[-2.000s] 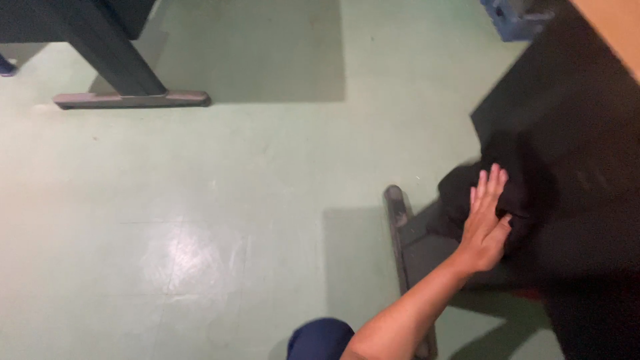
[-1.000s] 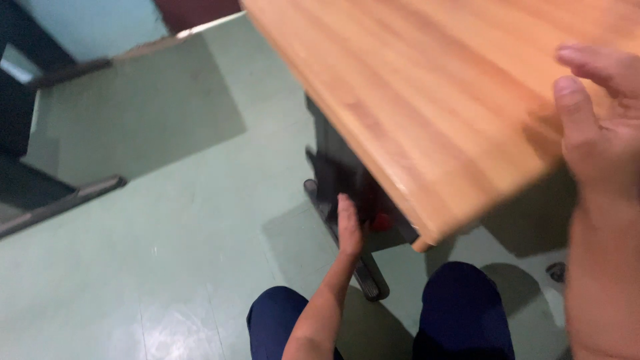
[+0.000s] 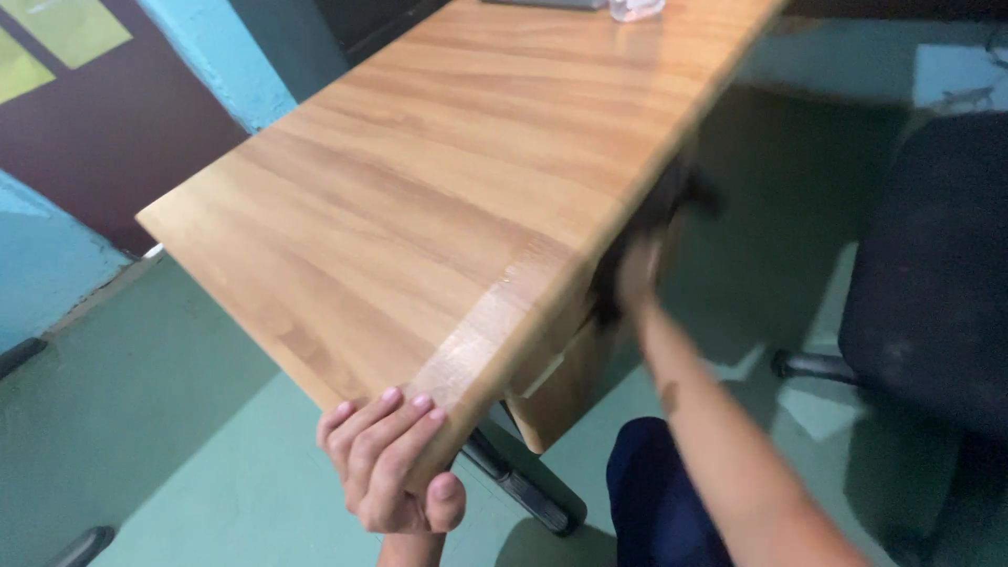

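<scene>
My left hand (image 3: 390, 465) grips the near corner of a wood-grain desk (image 3: 441, 173), its fingers on the top and its thumb under the edge. Beyond it, my right hand (image 3: 636, 272) is at the desk's drawer side, below the overhanging top. A dark cloth (image 3: 606, 287) is bunched in and around that hand; blur and the desk edge hide its fingers. Below the top, a wooden drawer front (image 3: 563, 386) shows. Clear tape (image 3: 480, 335) lies along the desktop edge near the left hand.
A black chair (image 3: 929, 276) stands at the right. A clear container (image 3: 636, 8) and a dark flat object (image 3: 551, 2) lie at the desktop's far end. The desk's metal foot (image 3: 535, 500) rests on the green floor near my knee. A blue wall (image 3: 47, 260) is at the left.
My left hand has moved from beside the desk's end panel to the corner. My right hand has gone from over the desktop to the drawer side. The view has swung widely.
</scene>
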